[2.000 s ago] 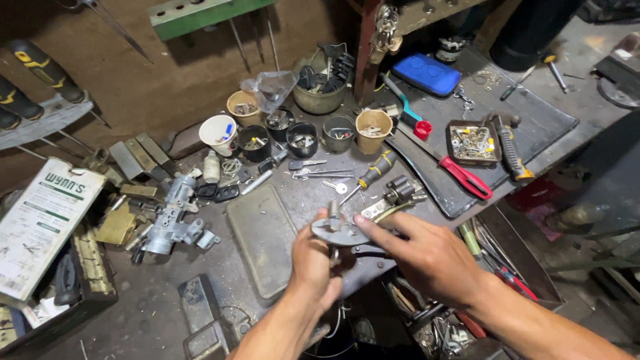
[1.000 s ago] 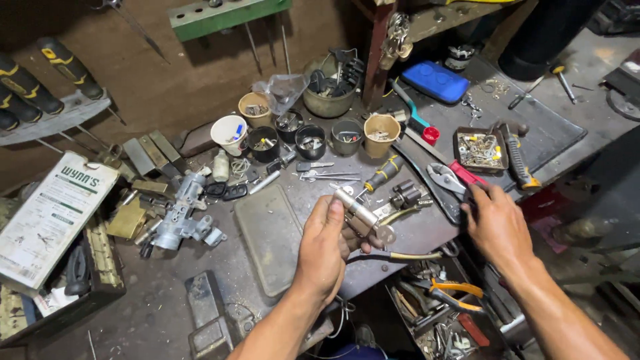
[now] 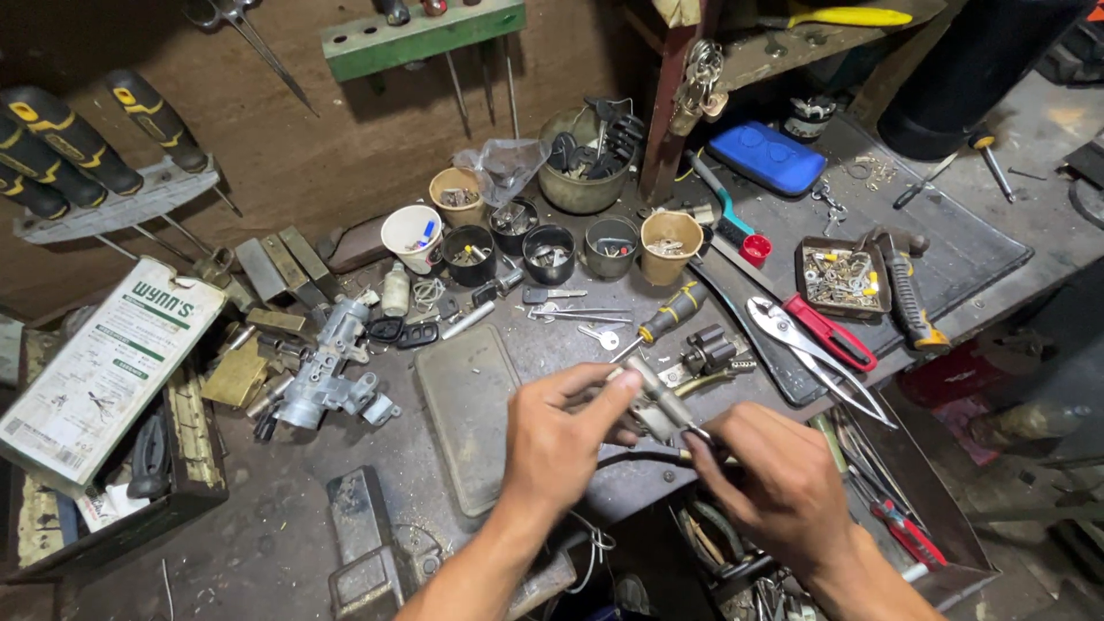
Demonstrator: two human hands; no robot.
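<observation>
My left hand (image 3: pixel 565 431) is closed around a silver metal cylindrical part (image 3: pixel 664 401), held above the bench's front edge. My right hand (image 3: pixel 768 483) is at the part's lower right end, fingers pinched on something small and thin that my fingers mostly hide. Just behind the part lie a yellow-and-black screwdriver (image 3: pixel 674 312), a dark ribbed metal piece (image 3: pixel 709 348) and a loose key (image 3: pixel 599 337). Slip-joint pliers (image 3: pixel 802 345) rest to the right, beside a red-handled tool (image 3: pixel 830 333).
Cups of small parts (image 3: pixel 549 255) stand behind. At left are a metal lock housing (image 3: pixel 328 371) and an open box with a carton (image 3: pixel 112 371) on it. A flat grey case (image 3: pixel 466 414) lies left of my hands. A hammer (image 3: pixel 907 297) and parts tray (image 3: pixel 841 276) sit right; an open drawer (image 3: pixel 957 526) is below.
The right hand has let go of the pliers, which now lie on the bench, and has moved left to the metal part. The left hand still holds the part.
</observation>
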